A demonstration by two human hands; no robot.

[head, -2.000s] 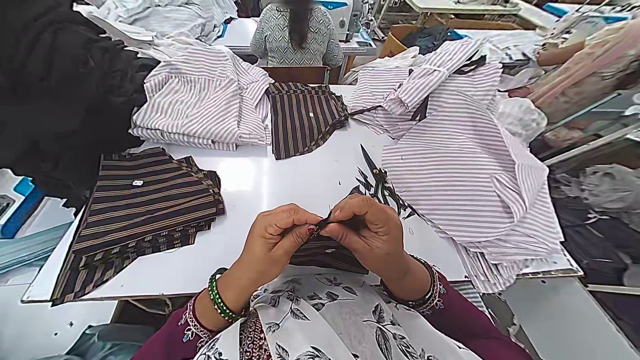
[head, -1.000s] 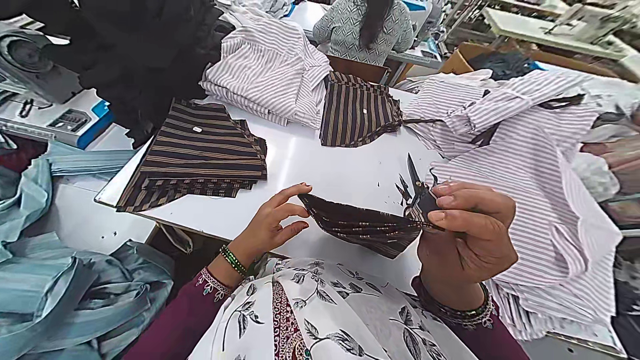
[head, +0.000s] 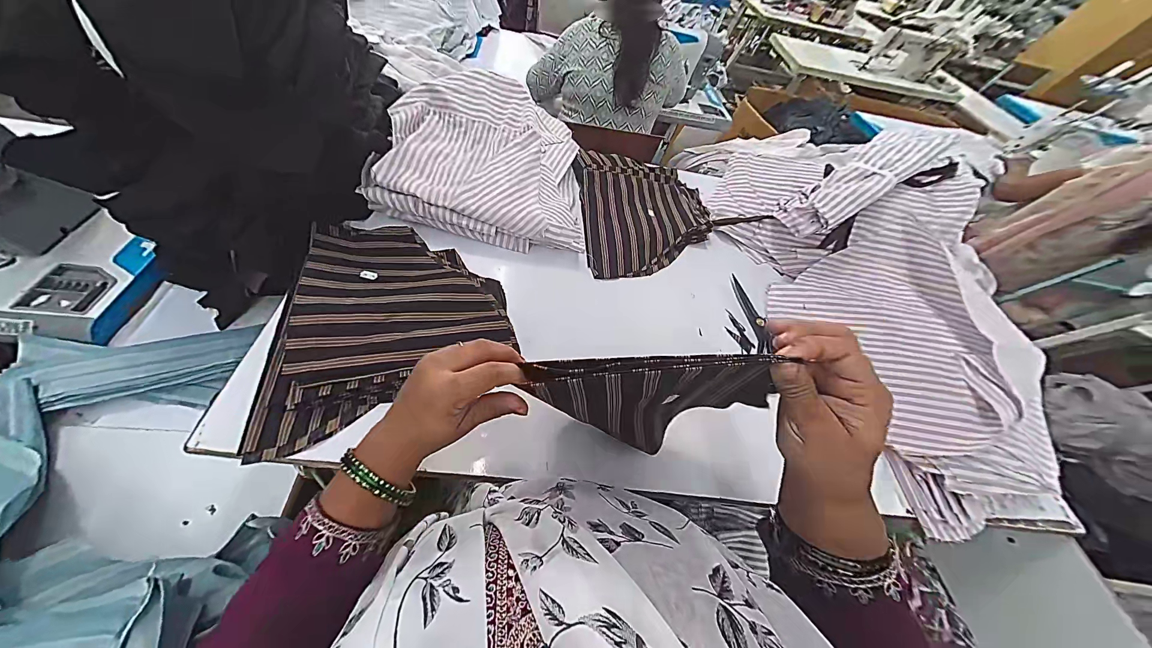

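Note:
A dark striped fabric piece (head: 630,400) is stretched between both hands above the white table. My left hand (head: 459,396) pinches its left end, and my right hand (head: 832,396) grips its right end between thumb and fingers. The top edge is pulled nearly straight while the lower part hangs down. Just beyond my right hand, black-bladed scissors (head: 747,306) lie on the table, their handles partly hidden, beside small dark scraps (head: 738,331). A stack of dark striped pieces (head: 387,306) lies to the left, and another dark striped stack (head: 634,211) lies farther back.
Folded white striped garments (head: 477,153) are piled at the back; more striped garments (head: 900,333) cover the right side. Black fabric (head: 198,135) is heaped at the far left, above light blue cloth (head: 117,378). Beyond the table sits a person (head: 603,72) among sewing machines.
My hands, close together two seconds ago, are now apart. The fabric, bunched and slack one second ago, is drawn out straight, with my left hand now on its left end.

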